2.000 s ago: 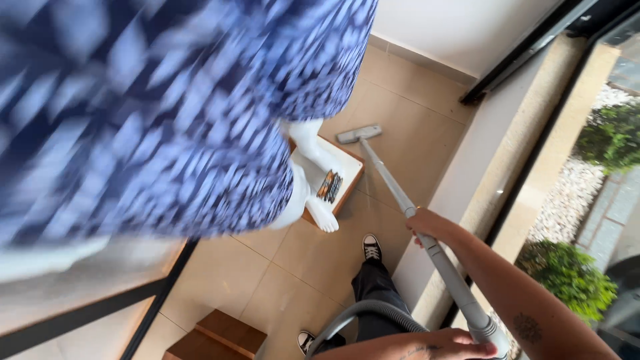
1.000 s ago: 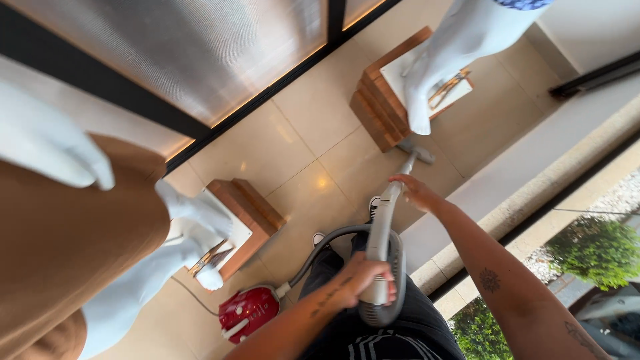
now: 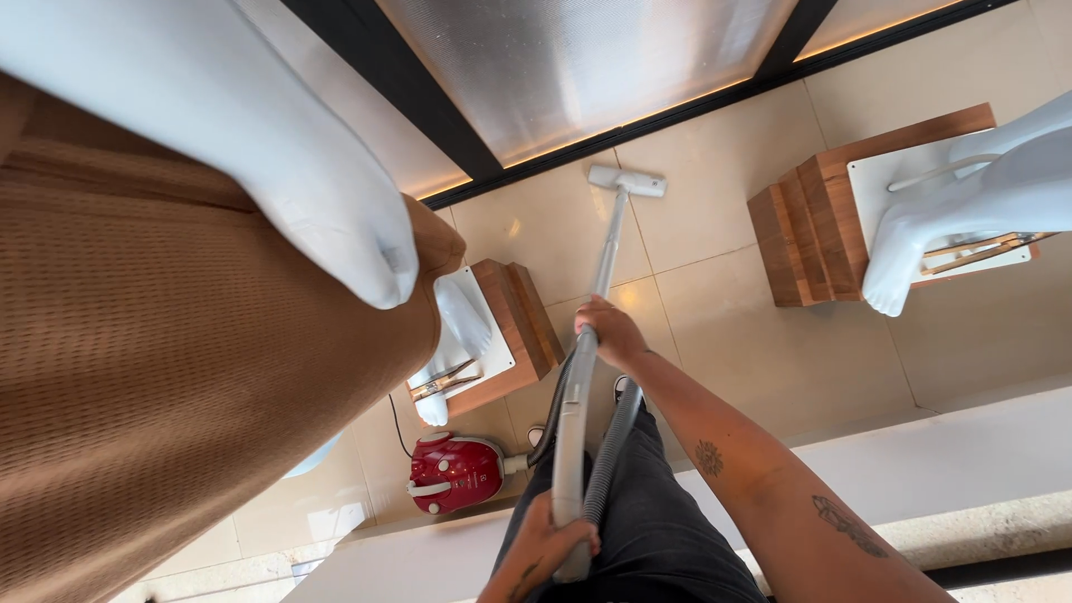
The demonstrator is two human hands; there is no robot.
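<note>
My right hand [image 3: 610, 331] is closed around the upper part of a grey vacuum cleaner wand [image 3: 607, 260]. Nearer my body, my left hand [image 3: 548, 536] grips the light grey vacuum handle [image 3: 571, 444]. The floor nozzle [image 3: 627, 181] rests on beige tiles near the black-framed panel. A ribbed grey hose [image 3: 614, 444] loops beside my legs. The red canister vacuum [image 3: 459, 474] stands on the floor to the left, with a dark cord behind it.
A white mannequin arm [image 3: 327, 193] and brown textured garment [image 3: 209, 360] fill the left side. Stepped wooden plinths [image 3: 523, 314] with mannequin feet stand left and right [image 3: 808, 230]. A black-framed translucent panel [image 3: 603, 75] runs across the top; a low white ledge [image 3: 946, 452] lies behind right.
The view has turned a lot. The nozzle, beside the plinth with the patterned-garment mannequin a second ago, is now by the framed panel between the two plinths. Both hands still hold the vacuum.
</note>
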